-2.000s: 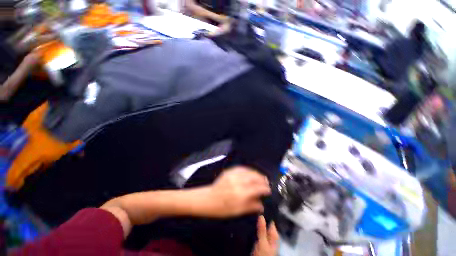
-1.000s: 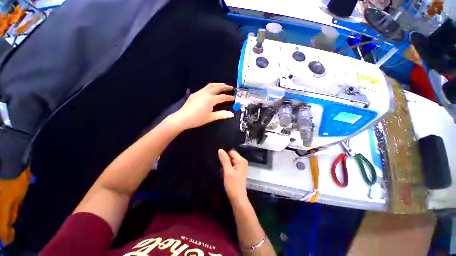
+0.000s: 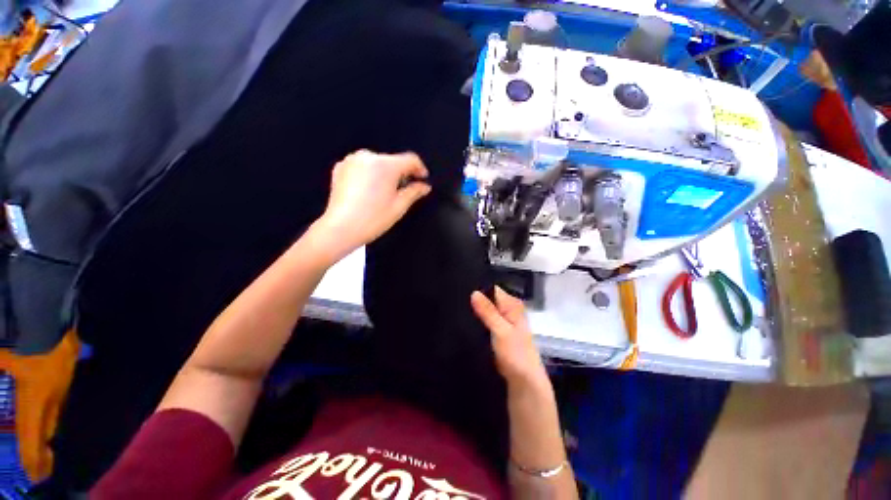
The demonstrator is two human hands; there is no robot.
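Note:
A black cut panel (image 3: pixel 430 264) hangs between my hands in front of the needle area (image 3: pixel 503 215) of the white and blue overlock machine (image 3: pixel 625 137). My left hand (image 3: pixel 371 195) is closed on the panel's upper left edge, with a bit of cloth between thumb and fingers. My right hand (image 3: pixel 506 327) pinches its right edge, low and near the front of the machine. The panel's lower end drops towards my lap. Whether cloth lies under the presser foot cannot be told.
A large stack of black panels (image 3: pixel 215 205) lies left, with grey panels (image 3: pixel 127 107) behind and orange fabric (image 3: pixel 44 391) at the far left. Red-handled snips (image 3: pixel 678 305), green-handled scissors (image 3: pixel 731 301) and a yellow-orange strip (image 3: pixel 629 317) lie on the machine table (image 3: pixel 576 337). A black oblong object (image 3: pixel 864 283) is right.
My left hand has closed on the panel and drawn left and up from the machine. My right hand has shifted slightly right. White table edge now shows left of the panel.

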